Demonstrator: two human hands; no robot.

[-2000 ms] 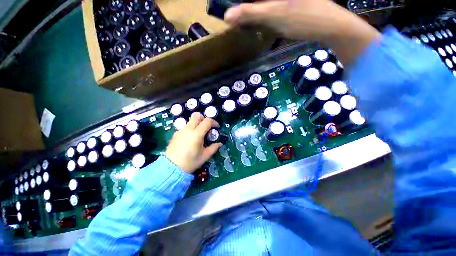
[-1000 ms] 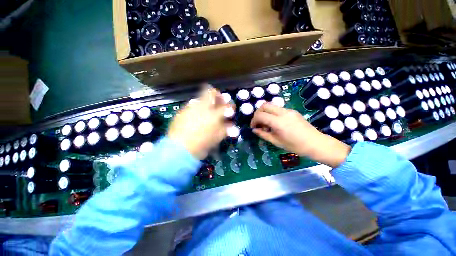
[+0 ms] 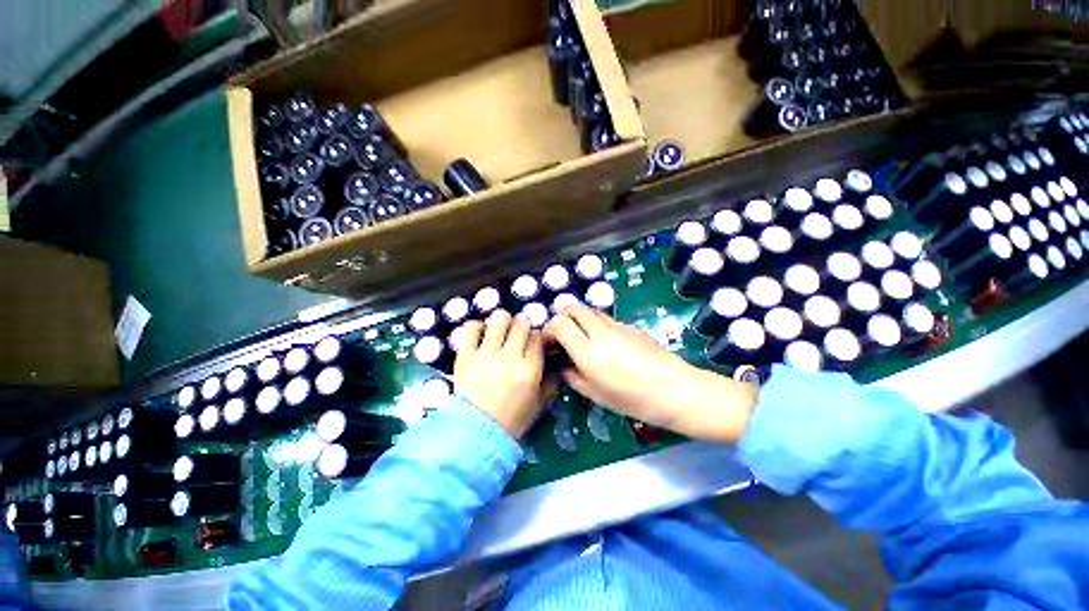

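Observation:
A green circuit board (image 3: 597, 437) with rows of black capacitors with pale round tops (image 3: 524, 287) lies in front of me. My left hand (image 3: 502, 380) is over the board, fingers bent down at the front row of capacitors. My right hand (image 3: 633, 380) is beside it, thumb and fingers pointing left and almost touching the left hand. A dark capacitor body (image 3: 554, 355) shows partly between the two hands. The fingertips are partly hidden, so whether either hand grips it cannot be told. Pale footprints and part of a copper coil (image 3: 648, 432) show in front of the hands.
An open carton (image 3: 448, 227) holding loose dark capacitors (image 3: 313, 161) stands behind the board, with a second carton (image 3: 705, 113) to its right. A silver rail (image 3: 597, 492) runs along the front edge. More boards with capacitors (image 3: 824, 304) lie right and left (image 3: 265, 382).
My right hand has come down from the carton to the board, beside my left hand. The hands have closed in on each other over the board. The camera view has shifted.

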